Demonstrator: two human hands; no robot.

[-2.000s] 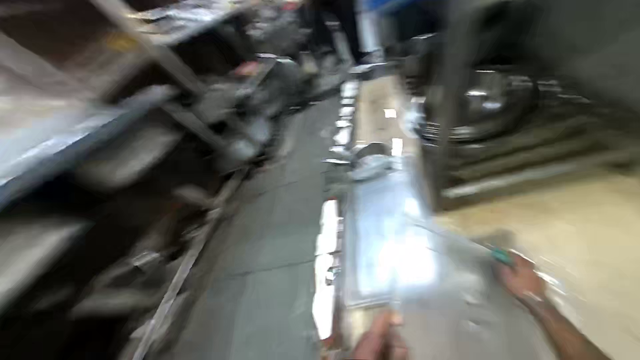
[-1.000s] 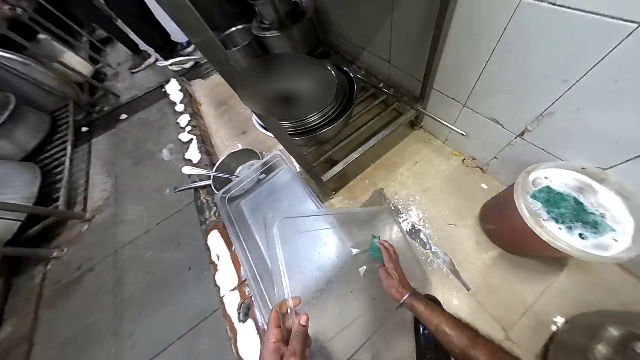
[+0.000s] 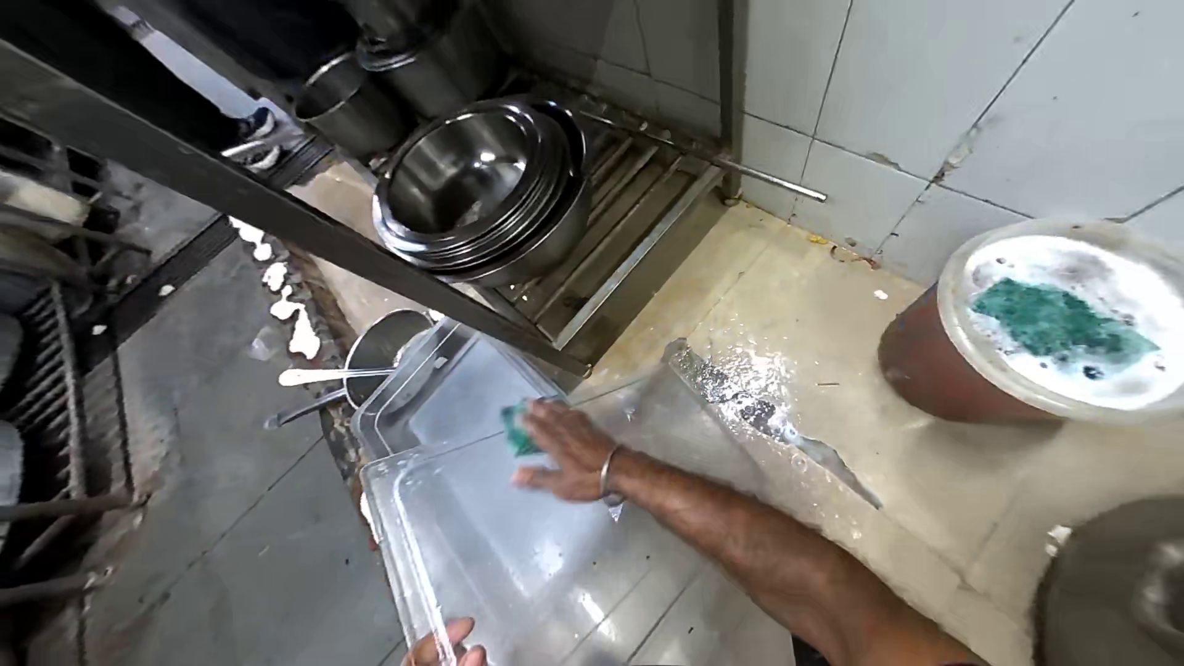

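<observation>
My left hand (image 3: pixel 446 645), partly cut off at the bottom edge, grips the rim of a clear plastic container or lid (image 3: pixel 481 546). My right hand (image 3: pixel 566 451), with a metal bangle at the wrist, presses a green scouring pad (image 3: pixel 520 430) against the clear plastic. A second clear plastic tray (image 3: pixel 393 407) lies behind and partly beneath it. Beside that tray is a round metal pot (image 3: pixel 370 347) with a long-handled utensil (image 3: pixel 335 376) across it. A bucket (image 3: pixel 925 356) at the right holds white suds with a green scouring pad (image 3: pixel 1064 324) on top.
Stacked steel bowls (image 3: pixel 462 185) sit on a slatted metal rack (image 3: pixel 629 250), whose frame crosses the upper left. A tiled wall (image 3: pixel 925 102) rises behind. Water and foam (image 3: pixel 754 393) wet the floor. A round metal object (image 3: pixel 1119 592) stands lower right. A person's shoe (image 3: pixel 254 139) shows upper left.
The view has swung and come closer to the rack. My right hand with the green pad has moved across the clear plastic toward its far left part. My left hand still holds the rim.
</observation>
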